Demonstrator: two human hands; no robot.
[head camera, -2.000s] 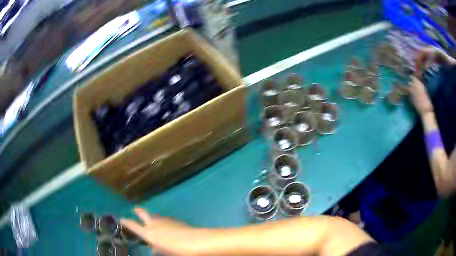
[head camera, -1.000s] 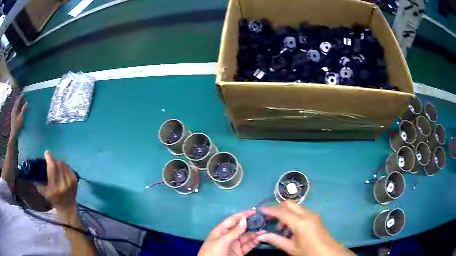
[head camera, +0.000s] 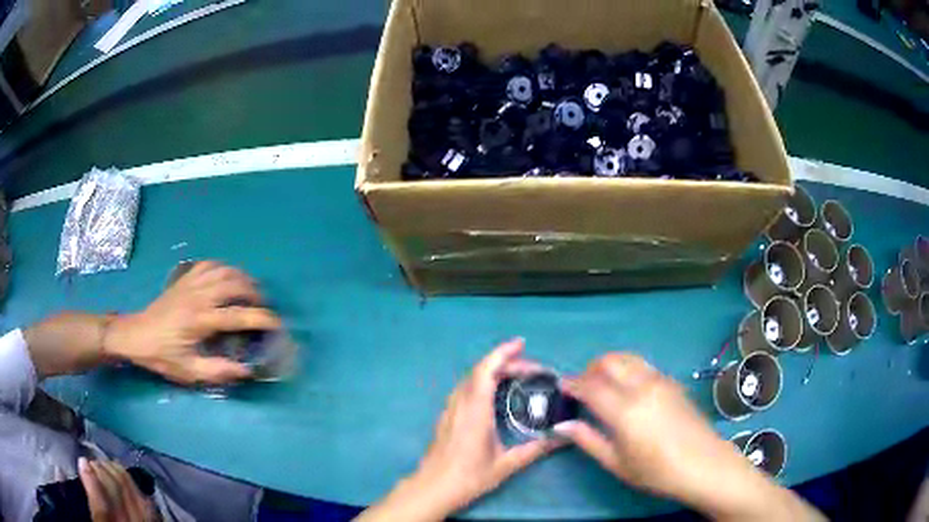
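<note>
A cylindrical housing (head camera: 535, 405) with a pale centre is in front of me, somewhat blurred. My left hand (head camera: 471, 428) is wrapped around its left side, thumb and fingers on the wall. My right hand (head camera: 642, 423) is at its right side, with thumb and fingertips closed on a dark piece, seemingly a black plastic insert (head camera: 562, 406), at the housing's right rim. The fingers hide part of this piece. More black inserts (head camera: 570, 114) lie heaped in the open cardboard carton (head camera: 581, 229) beyond my hands.
Several housings (head camera: 780, 324) stand at the right, some with thin wires; more stand at the far right edge. At left, a neighbour's hand (head camera: 204, 326) is over blurred housings; another hand holds a black object (head camera: 61, 500). A clear bag (head camera: 100, 222) lies at the back left.
My hands have come to the housing with the pale centre and my left hand has taken hold of it. The neighbour's hand has reached over the left group of housings. The view has shifted.
</note>
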